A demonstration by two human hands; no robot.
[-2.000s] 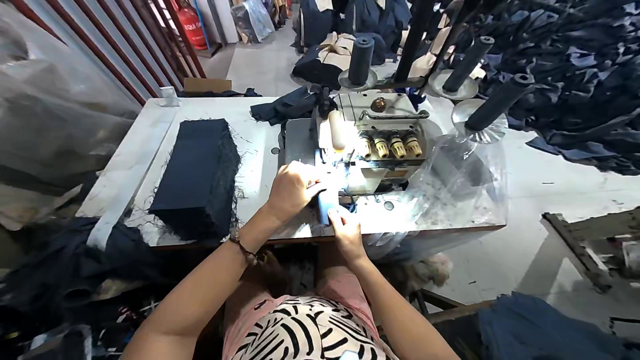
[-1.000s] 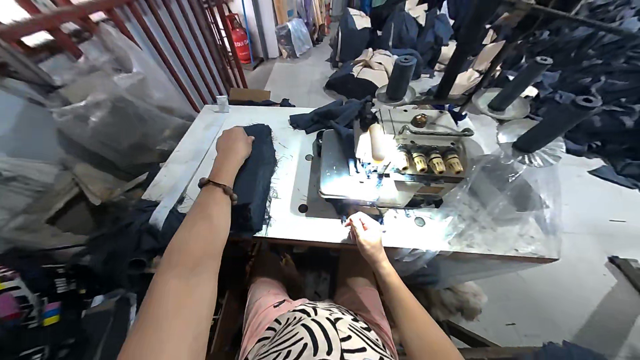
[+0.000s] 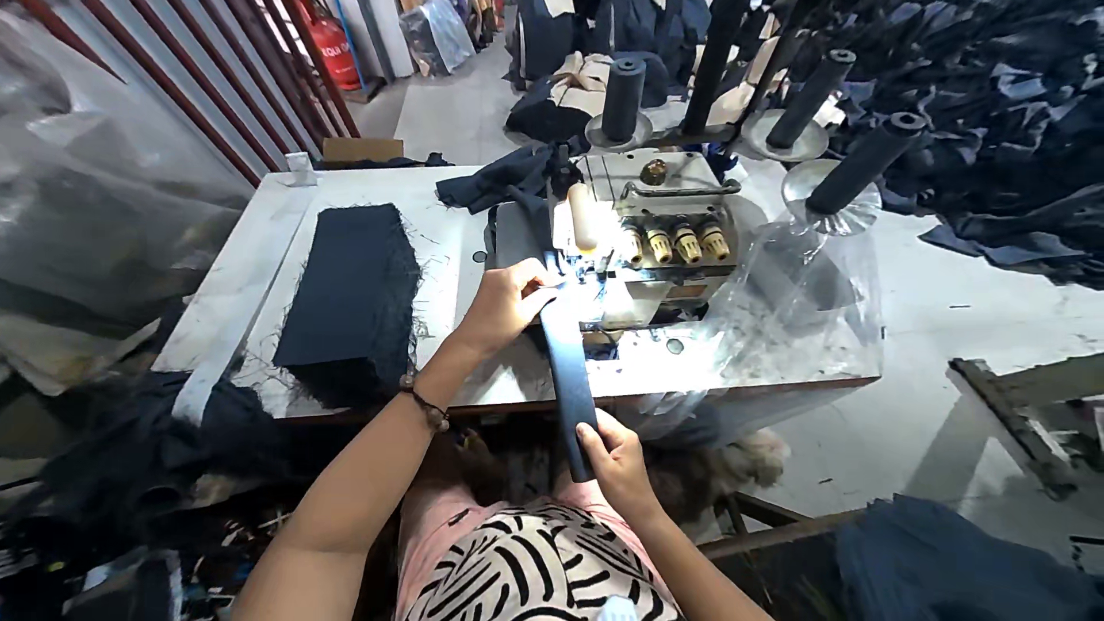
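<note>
A long, narrow strip of dark blue fabric (image 3: 565, 371) runs from the lit needle area of an overlock sewing machine (image 3: 664, 224) down over the table's front edge. My left hand (image 3: 504, 306) pinches its upper end beside the presser foot, whose exact contact with the cloth is lost in glare. Lower down, my right hand (image 3: 612, 457) grips the strip near its bottom end, in front of the table edge. To the left lies a thick stack of dark fabric pieces (image 3: 349, 293) with frayed edges. Dark cloth (image 3: 500, 177) rests behind the machine's left side.
Cones of dark thread (image 3: 623, 99) stand on holders behind the machine. A clear plastic bag (image 3: 793, 285) hangs over the right of the white table (image 3: 207, 293). Dark cloth heaps (image 3: 992, 129) lie on the floor beyond. Red metal bars (image 3: 233, 86) stand at the back left.
My left hand has moved from the fabric stack to the machine and now holds a strip there. My right hand has come down from the machine's front, gripping the strip's lower part.
</note>
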